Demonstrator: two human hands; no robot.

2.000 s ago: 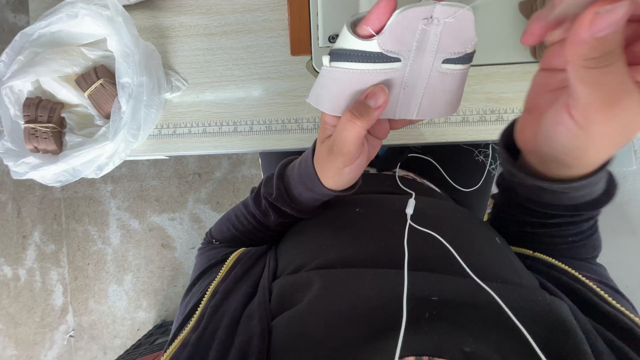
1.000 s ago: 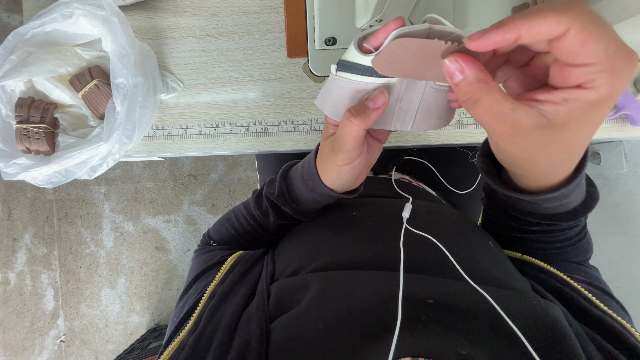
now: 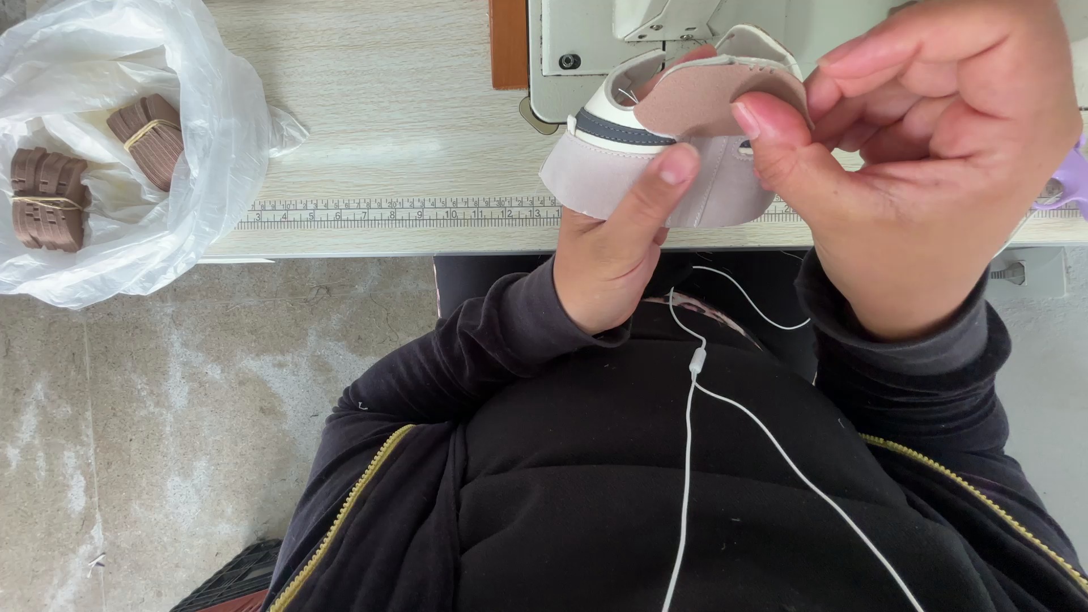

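A small stitched shoe upper [image 3: 629, 174], pale lilac-grey and white with a dark stripe, is held above the table's front edge. My left hand [image 3: 625, 242] grips its lower left part, thumb on the outside and a finger inside the opening. Between thumb and fingers, my right hand [image 3: 918, 161] pinches a dusty-pink flap [image 3: 693, 93] at the upper's top right, bending it outward. Loose thread ends show inside the collar. Behind the upper is the sewing machine's presser area [image 3: 667, 21], partly hidden by the hands.
A clear plastic bag [image 3: 212, 170] at the left holds rubber-banded bundles of brown pieces [image 3: 51, 200]. A printed ruler [image 3: 382, 214] runs along the table's front edge. Purple handles [image 3: 1067, 180] lie at the far right. A white cable [image 3: 687, 476] hangs over my dark clothing.
My right hand was raised at the upper right two seconds ago; it has come down to the upper and taken hold of the flap. The upper has been tilted in my left hand.
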